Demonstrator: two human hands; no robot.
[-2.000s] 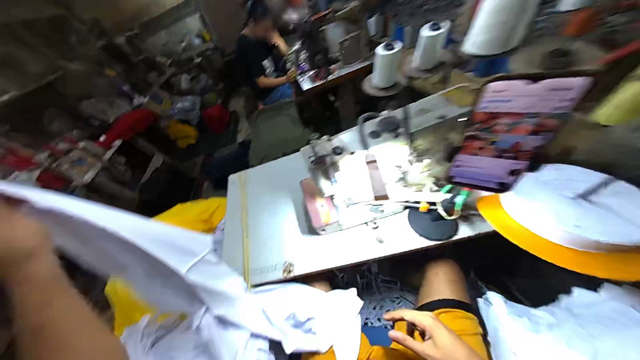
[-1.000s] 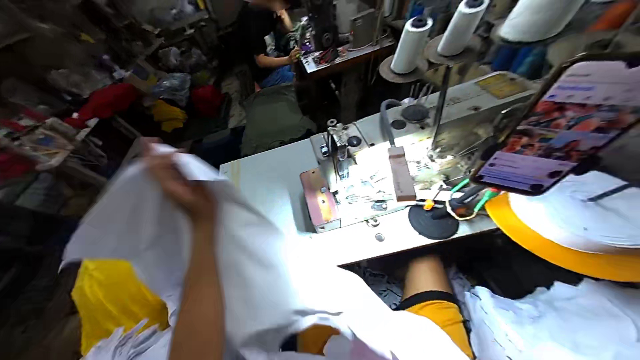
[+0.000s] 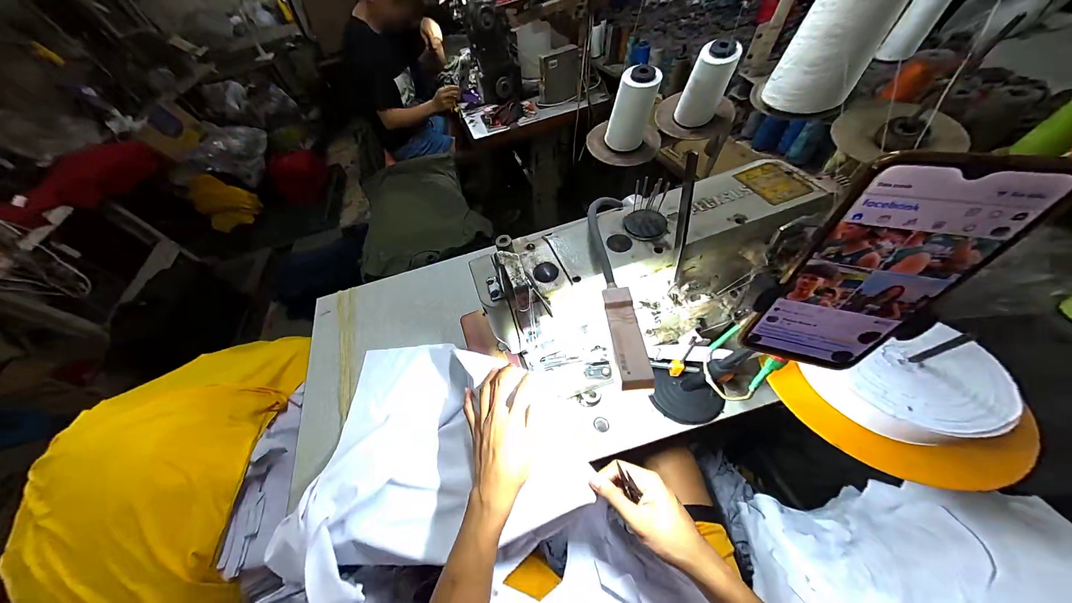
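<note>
White fabric (image 3: 402, 452) lies over the front left of the sewing machine table (image 3: 377, 322) and hangs off its edge. My left hand (image 3: 501, 419) rests flat on the fabric, fingers extended toward the lit needle area of the sewing machine (image 3: 578, 335). At the table's front edge my right hand (image 3: 649, 511) pinches the fabric's edge between thumb and finger, with small dark thread snips (image 3: 626, 483) held in the same hand. The glare hides the fabric's detail near the needle area.
A phone (image 3: 879, 260) on a holder stands at the right, above a roll of white tape (image 3: 930, 385) on a yellow disc. Thread cones (image 3: 634, 109) stand behind the machine. Yellow fabric (image 3: 142, 469) is piled left, white fabric (image 3: 904, 544) right. A person (image 3: 402, 84) sits at another machine.
My left hand, raised at the left with the white fabric a second ago, is now down on it at the table. My right hand, out of sight then, shows at the table's front edge.
</note>
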